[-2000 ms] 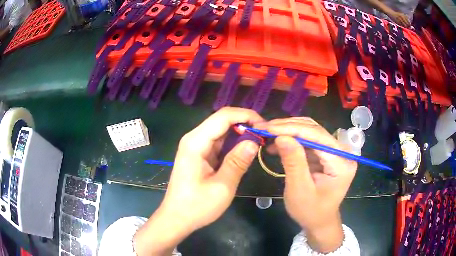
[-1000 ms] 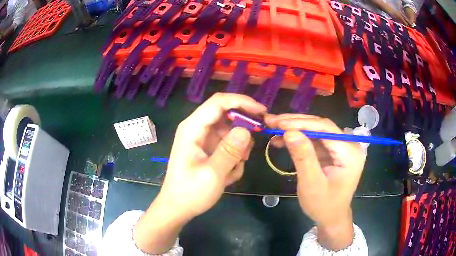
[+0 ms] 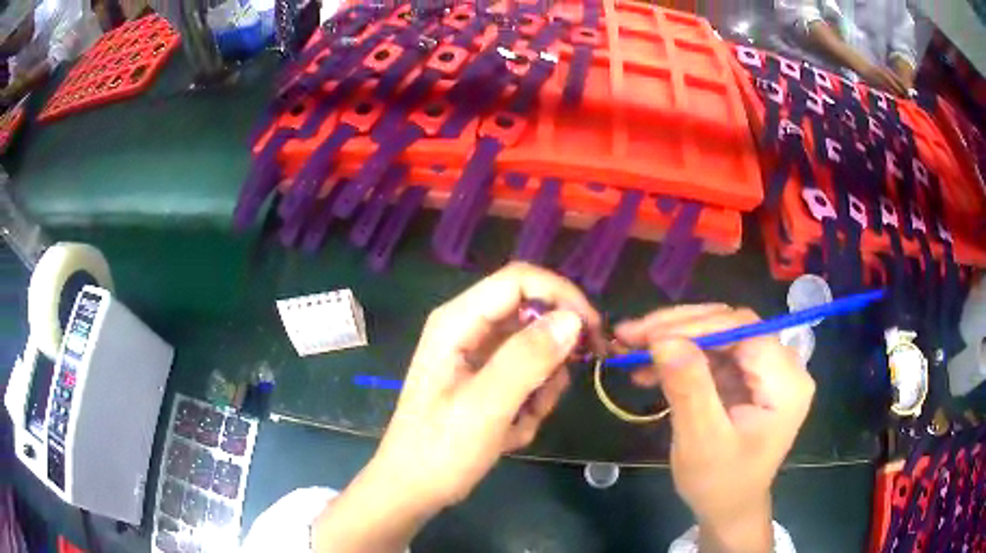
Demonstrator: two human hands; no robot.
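My left hand point(image 3: 476, 400) holds a small purple watch case point(image 3: 534, 312), mostly hidden behind its thumb and fingers. My right hand point(image 3: 727, 405) holds a blue stick tool point(image 3: 795, 319) like a pen, between thumb and fingers. The tool's left tip points at the watch case beside the left fingertips; whether it touches cannot be told. Its other end points up to the right. A thin yellowish ring point(image 3: 614, 407) shows between the hands, partly hidden by the right hand.
Stacked red trays point(image 3: 681, 140) with purple straps lie ahead, more watches on trays at right. A white tape dispenser point(image 3: 114, 405) and a sheet of dark squares point(image 3: 205, 470) are left. A small printed card point(image 3: 322, 322), spare blue stick point(image 3: 378, 382) and clear cap point(image 3: 601, 474) lie near. A person's hands show top right.
The blue tool has swung from sloping down to the right to sloping up to the right. The watch case has turned and is more hidden in my left hand. The whole view has shifted slightly.
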